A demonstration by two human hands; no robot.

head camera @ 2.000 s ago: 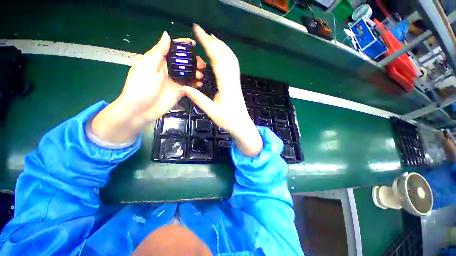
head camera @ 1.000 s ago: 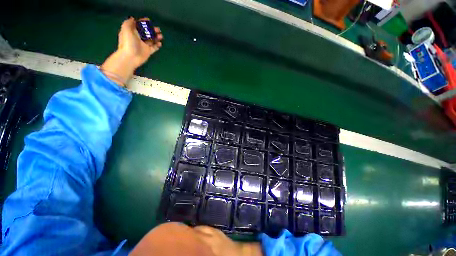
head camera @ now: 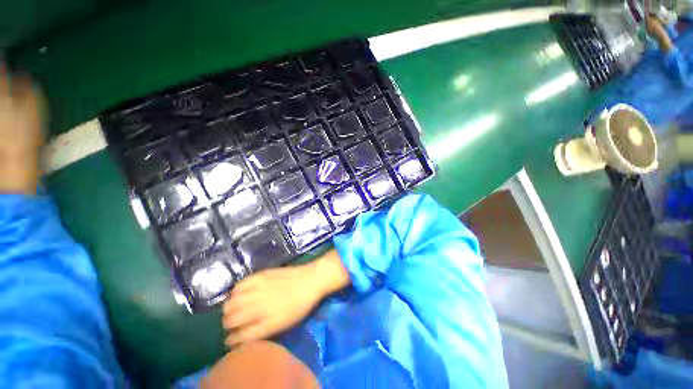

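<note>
The glossy black blister tray [head camera: 254,199] lies flat and tilted in front of me, its grid of square pockets shining with glare. Its pocket contents are hard to make out. My left hand [head camera: 19,133] is blurred and cut off by the left edge, beyond the tray's left side; whether it holds anything cannot be seen. My right hand [head camera: 275,304] is bent in at the tray's near edge, back of the hand up, and its fingertips are hidden. No watch unit can be made out.
A beige fan [head camera: 624,140] stands right of the tray. Another black tray [head camera: 589,49] lies at the far right, and one [head camera: 623,262] below the fan. A person's hand [head camera: 659,32] shows top right. A pale strip [head camera: 463,29] crosses the green bench.
The view has swung, so the tray sits further left and tilted, and the fan is fully seen. My left hand, earlier holding a lit watch unit, is now at the left edge.
</note>
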